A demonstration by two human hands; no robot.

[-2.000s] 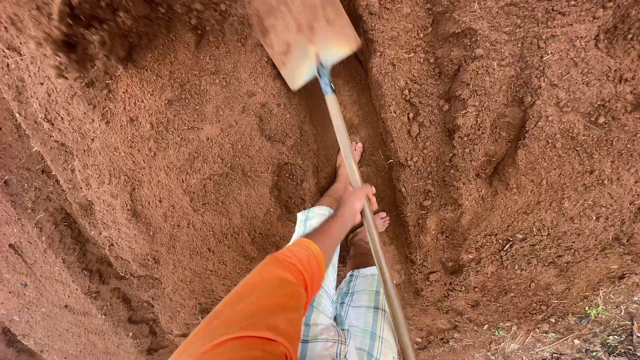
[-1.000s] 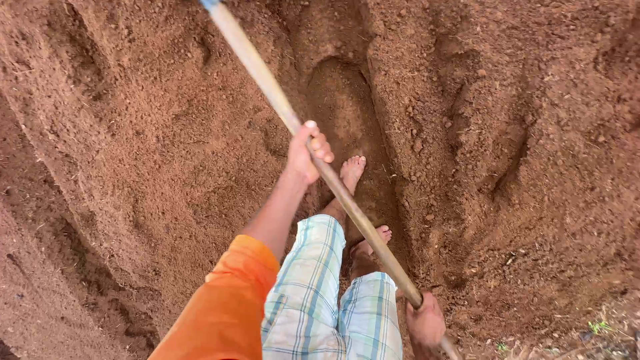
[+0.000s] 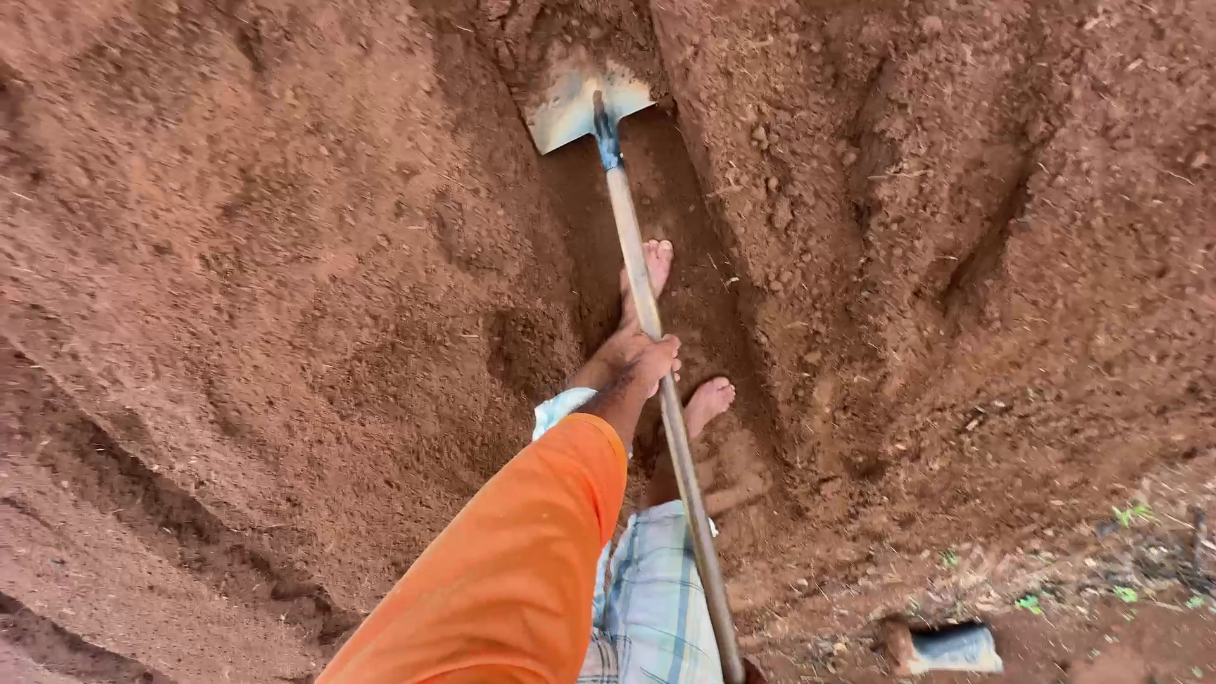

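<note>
My left hand (image 3: 655,363) is closed around the middle of the long wooden handle of a shovel (image 3: 676,427), just above my bare feet. The handle runs down to the bottom edge, where only a sliver of my right hand (image 3: 753,673) shows beside its end; its grip is mostly cut off. At the top, the flat metal shovel blade (image 3: 575,106) lies in a narrow trench (image 3: 655,180) in reddish soil, its front part covered by loose earth. A blue socket joins blade and handle.
Soil banks rise on the left (image 3: 285,285) and right (image 3: 855,285) of the trench. My bare feet (image 3: 711,399) stand in it. A dark and pale object (image 3: 955,649) lies at the bottom right, near small green plants (image 3: 1130,514).
The shovel swung to the upper left, its blade leaving view a second ago, and is now back with the blade down in the trench. My left hand has moved down and right with the handle.
</note>
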